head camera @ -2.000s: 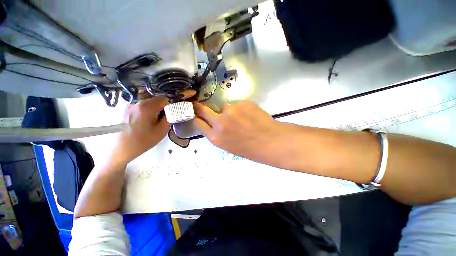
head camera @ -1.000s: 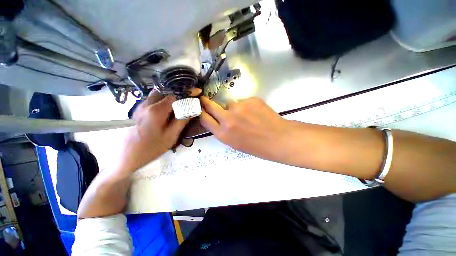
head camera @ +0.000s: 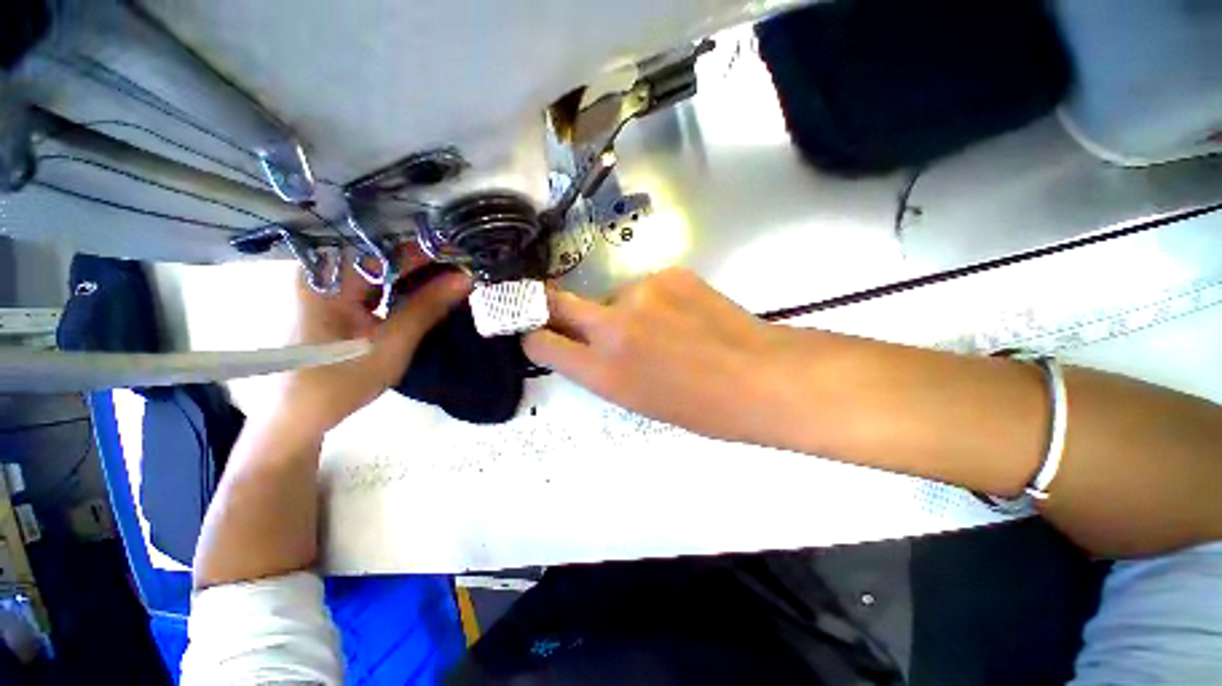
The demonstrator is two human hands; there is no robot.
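A small black pouch [head camera: 466, 369] lies on the white table below the machine's tension discs, partly hidden by my hands and the white ribbed knob [head camera: 509, 307]. My left hand [head camera: 351, 351] holds the pouch from its left side, the thumb along its upper edge; some fingers are hidden behind the thread guides. My right hand [head camera: 637, 335] has its fingertips at the pouch's right edge, just right of the knob. The fingertips are partly hidden by the knob. The needle plate [head camera: 574, 252] is just above my right fingers; the needle point cannot be made out.
The grey-white machine head [head camera: 335, 81] hangs over the work, with metal thread guides [head camera: 322, 268] near my left hand. A black pad [head camera: 918, 81] lies on the bed at upper right. Dark pieces [head camera: 107, 306] lie at the table's left end. A blue crate [head camera: 395, 630] is below.
The black pouch now shows much more, spread below the knob between my hands. My left hand has shifted left from the knob; my right hand stays almost in place.
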